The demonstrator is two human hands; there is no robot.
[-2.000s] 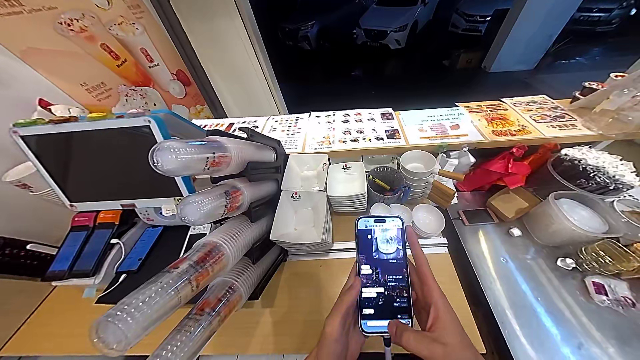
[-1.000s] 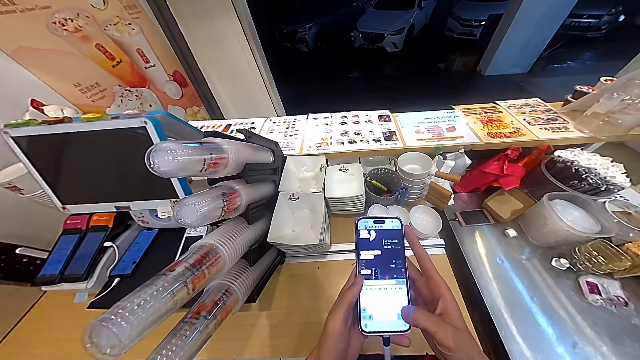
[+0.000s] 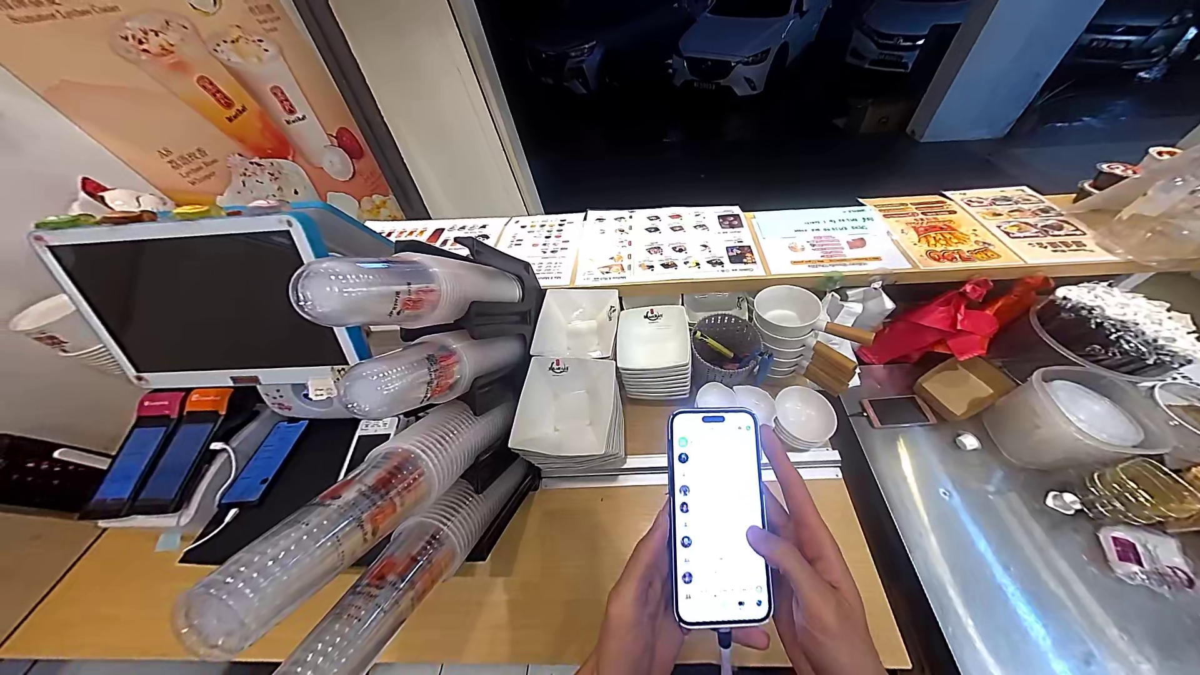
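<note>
A smartphone [image 3: 720, 516] stands upright between my hands over the wooden counter, its screen lit white with a list, a cable plugged into its lower end. My left hand [image 3: 642, 600] grips its left edge. My right hand [image 3: 816, 572] holds the right side, with the thumb resting on the edge of the screen and the index finger raised along the upper side. Just beyond the phone are small white bowls [image 3: 804, 418]. Stacked white square dishes [image 3: 567, 412] sit to its left.
Stacks of clear plastic cups [image 3: 347, 534] lie slanted in a black rack at left, near a monitor [image 3: 197, 300] and card terminals [image 3: 178, 450]. White bowls with wooden handles [image 3: 787, 314] stand behind. A steel worktop [image 3: 975, 553] at right holds plastic tubs [image 3: 1069, 417]. Laminated menus [image 3: 666, 244] line the ledge.
The phone's screen has gone from a dark picture in a chat, through a chat with a keyboard, to a white list. Both hands still hold the phone in about the same place.
</note>
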